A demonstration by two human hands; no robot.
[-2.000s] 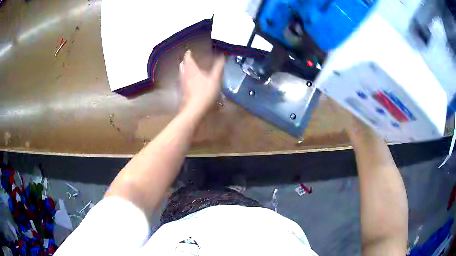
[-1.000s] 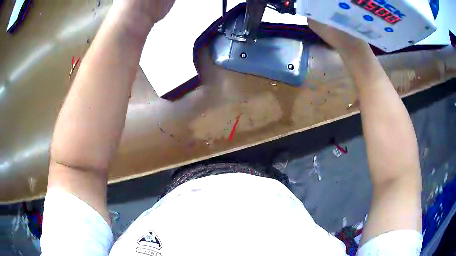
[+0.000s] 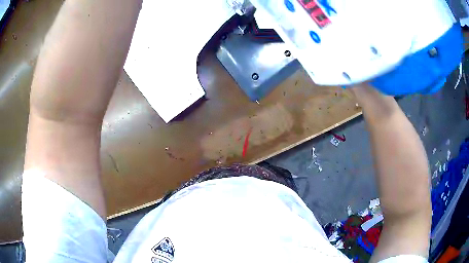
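Note:
The cloth cutting machine (image 3: 360,38) is at the upper right, its white housing and blue part close to the camera. Its silver base plate (image 3: 257,67) lies on the table, with its upper edge against the fabric lay (image 3: 167,61). The lay has a white top, a curved right side and a dark striped edge. The knife is mostly hidden at the top. My left arm reaches up the left side and my left hand is cut off by the top edge. My right forearm runs up behind the machine housing, which hides my right hand.
The glossy brown table (image 3: 133,149) has a red thread (image 3: 247,142) and small lint specks on it. Its front edge runs diagonally below. Coloured offcuts (image 3: 362,233) lie on the grey floor at the lower right. Another piece shows at the top left corner.
The machine has turned, its base plate now slanting and its housing lower and nearer. My left arm reaches further up and the left hand has left the picture. The view has shifted.

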